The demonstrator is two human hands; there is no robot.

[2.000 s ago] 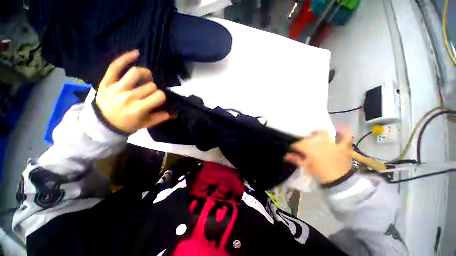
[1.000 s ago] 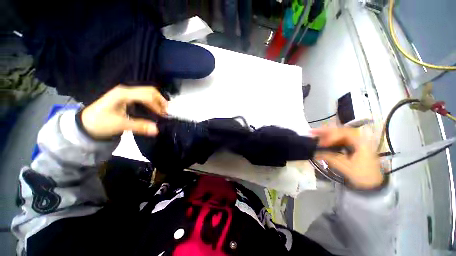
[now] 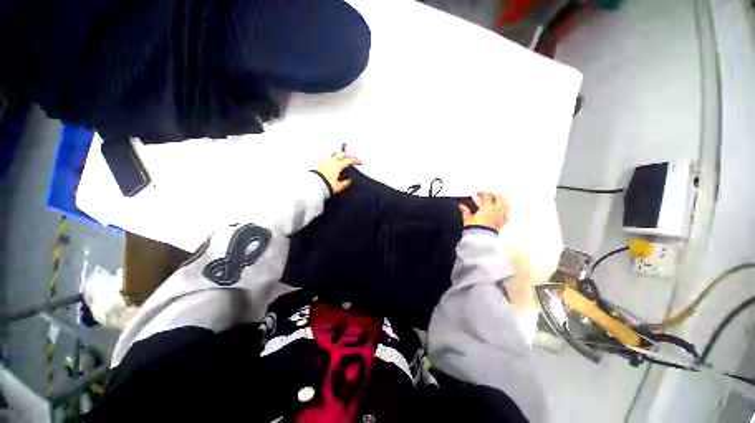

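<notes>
Dark pinstriped shorts [image 3: 377,240] lie on the white table cover [image 3: 447,107], waistband away from me, lower part hanging toward my body. My left hand [image 3: 338,171] is on the left waistband corner with its fingers gripping the edge. My right hand [image 3: 487,211] is on the right waistband corner, fingers bent over it. A thin dark drawstring loop [image 3: 435,187] sticks out beyond the waistband between my hands.
A steam iron [image 3: 592,318] with hoses rests at the right table edge. A dark garment pile [image 3: 141,66] and navy padded board [image 3: 319,45] lie at the far left. A mobile phone [image 3: 125,166], blue crate [image 3: 69,169] and cardboard box [image 3: 149,266] are at left.
The bunched shorts were held stretched between both hands and now lie spread on the table. My hands have moved closer together, at the waistband corners. The view has shifted, showing the iron and phone.
</notes>
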